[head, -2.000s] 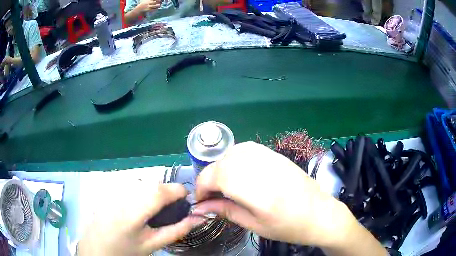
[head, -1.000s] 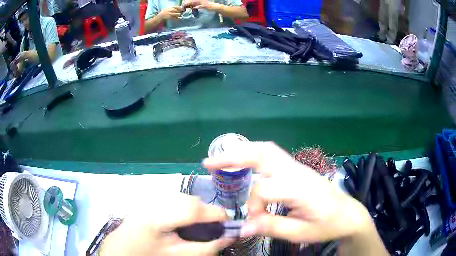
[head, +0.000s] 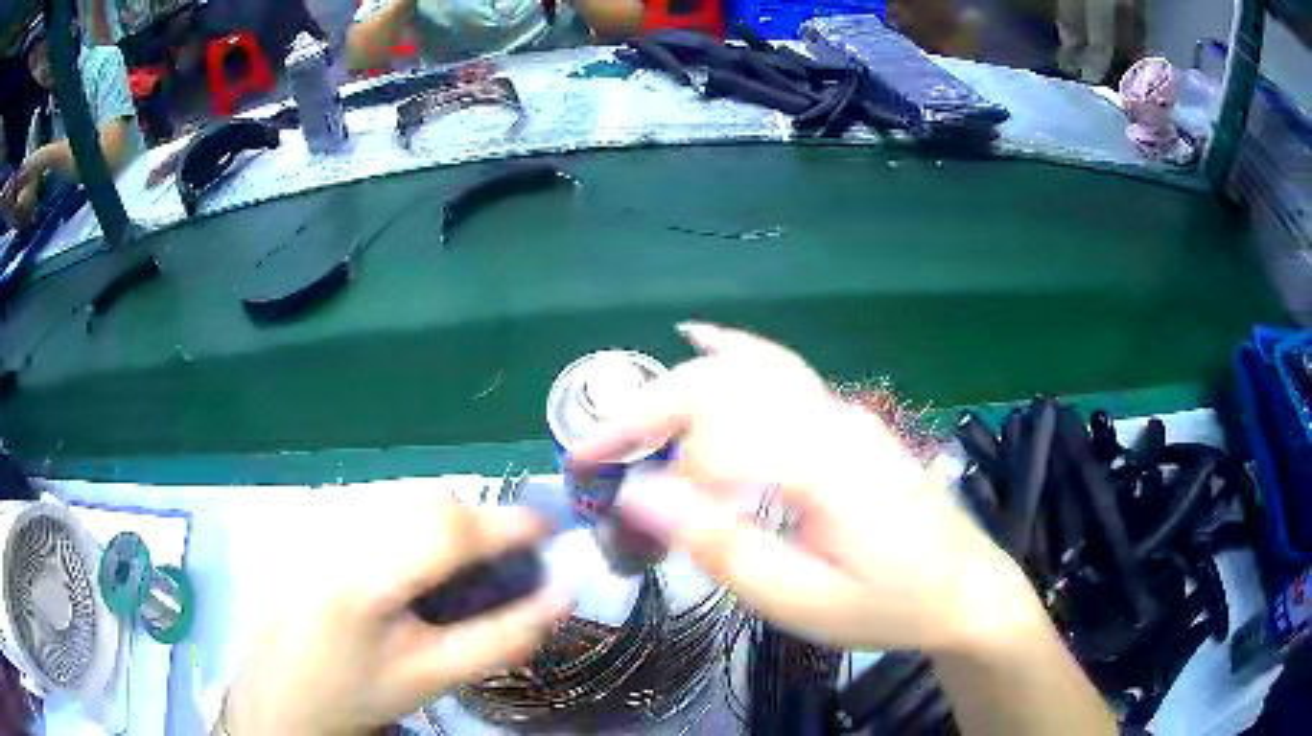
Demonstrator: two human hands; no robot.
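Note:
My left hand, blurred, grips a black sleeve above the near bench. My right hand is beside it to the right, blurred, with its fingers spread over the can. A small dark blurred patch shows below its thumb; whether the hand holds it I cannot tell. The can stands behind my hands, its front partly covered by my right hand. A stack of curved metal bands lies below and between my hands.
Loose black sleeves and a blue bin are at right. Copper-ended wires show behind my right hand. A fan and wire spool are at left. Sleeved bands lie on the green belt. People sit opposite.
My hands have drawn apart; the pale piece between them a second ago no longer shows clearly. My right hand's fingers have spread. The view has shifted, and the sleeved bands on the belt sit further left.

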